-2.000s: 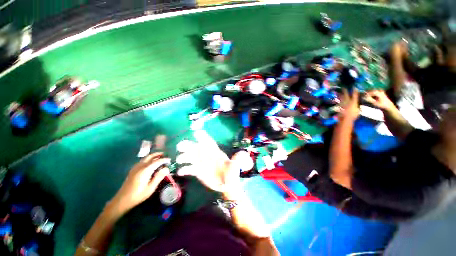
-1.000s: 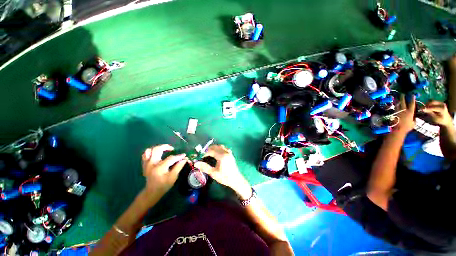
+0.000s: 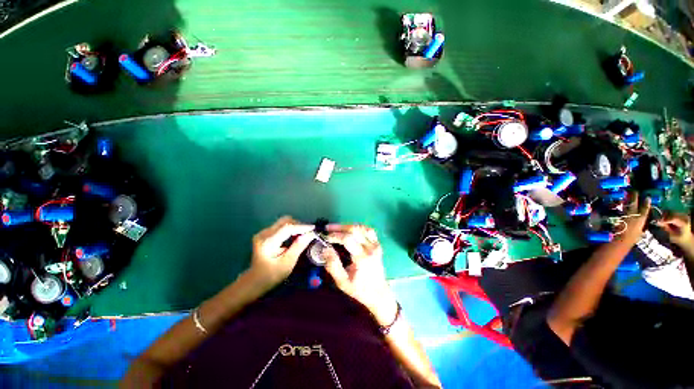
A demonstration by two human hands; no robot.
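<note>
A small black unit with a round silver disc (image 3: pixel 319 254) sits low in front of me, close to my body. A blue round cell end (image 3: pixel 314 282) shows just below the disc. My left hand (image 3: pixel 280 249) pinches at the unit's upper left side, with a thin pale strand at its fingertips. My right hand (image 3: pixel 354 254) holds its right side, thumb over the disc's edge. The fingers and shadow hide most of the housing and any small parts between the fingertips.
A pale rectangular piece (image 3: pixel 325 169) lies on the green bench (image 3: pixel 221 197) beyond my hands. Wired units are heaped at left (image 3: pixel 46 289) and right (image 3: pixel 511 134). More units sit on the green belt (image 3: pixel 304 53). A neighbour's arm (image 3: pixel 597 277) reaches in at right.
The view has turned and steadied. My hands have come closer together over the disc. The small green board and wires seen above the unit a second ago are now hidden or folded in.
</note>
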